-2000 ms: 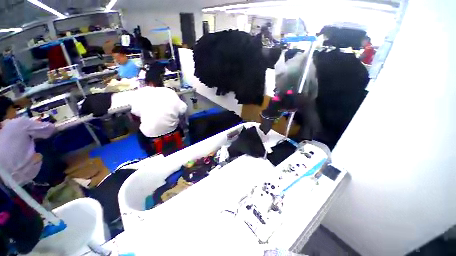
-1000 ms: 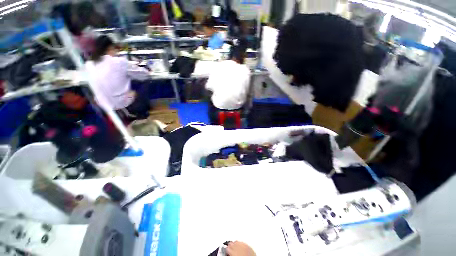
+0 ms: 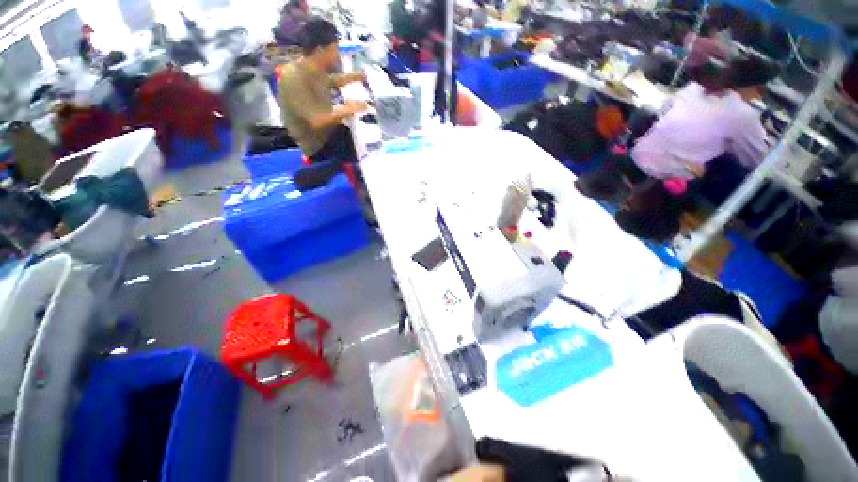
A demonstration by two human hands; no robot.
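A black fabric piece (image 3: 532,461) lies at the bottom edge over the front of the white table. A hand (image 3: 476,473), seemingly my left hand, is at its left end and appears to hold it; the picture's edge cuts off most of the hand. My right hand is not in view. Behind the fabric, a bright blue JACK plate (image 3: 553,363) lies flat on the table. A white sewing machine with a grey rounded end (image 3: 517,297) stands beyond the plate.
A red stool (image 3: 268,334) and blue crates (image 3: 306,226) stand on the floor left of the table (image 3: 649,414). A pale plastic bag (image 3: 414,414) hangs at the table edge. A white trough (image 3: 738,344) is at right. People sit farther back.
The view has swung left, bringing the stool, crates and aisle in. The hand, absent at first and then low at the bottom centre, is still at the bottom edge with black fabric.
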